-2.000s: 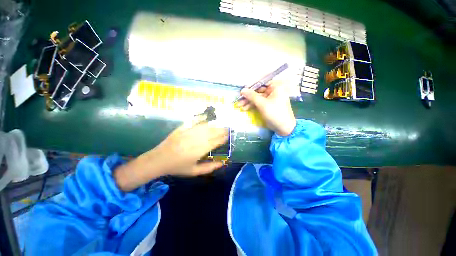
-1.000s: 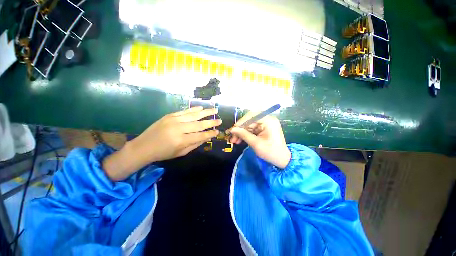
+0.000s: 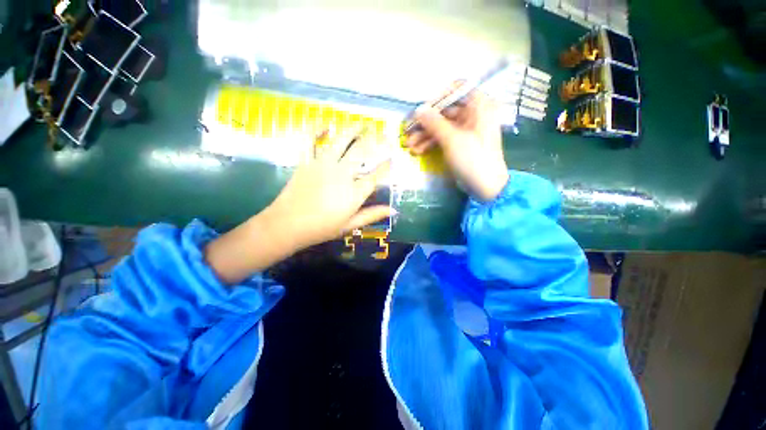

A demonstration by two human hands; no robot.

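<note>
My left hand lies palm down over the lower edge of the sheet with yellow tape pieces, fingers spread. Under and beside its thumb, at the bench edge, is a display module with orange-gold flex tails pointing toward me. The hand hides part of it, so I cannot tell whether it grips it. My right hand holds a slim grey-white pen-like tool, its tip low at the yellow pieces. The tip is washed out by glare.
A large pale film sheet lies behind. Short white strips and stacked modules are on the right, with a small module beyond. Crisscrossed modules and a white card are at left. Cardboard stands below the green bench.
My right hand with the tool has moved up from the flex tails to the yellow pieces. My left hand has moved up and right, over the sheet and the dark pieces.
</note>
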